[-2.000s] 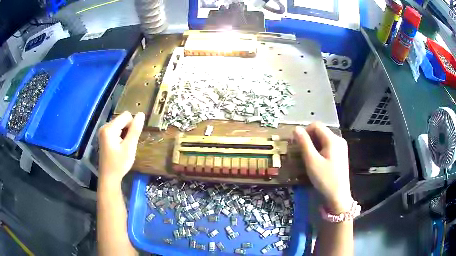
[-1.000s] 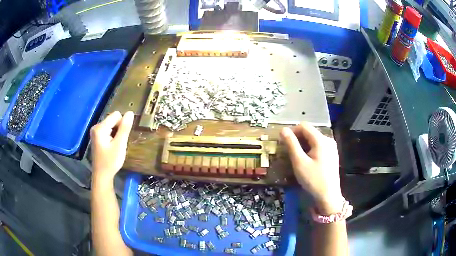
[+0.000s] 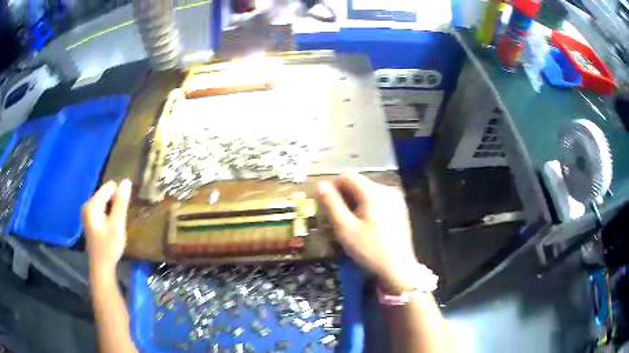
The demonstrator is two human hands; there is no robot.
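The near brass-coloured fixture lies on the wooden front board, with red-brown teeth along its near edge and a thin green line behind them. A long clamp bar lies over it. My left hand is left of the fixture, apart from it, thumb and forefinger slightly apart, with nothing visible in it. My right hand is at the fixture's right end, fingers curled and thumb apart; nothing shows in it. Contact is unclear through the blur. One loose connector lies behind the fixture.
A connector pile lies on the metal plate, beside a guide rail. The far fixture is near a bright glow. The near blue tray holds scattered connectors. Side blue trays are left; a white fan is right.
The view has turned right, so the bench appears farther left, and it is blurred. The far fixture has shifted slightly left of the glow. My right hand is a little closer to the near fixture.
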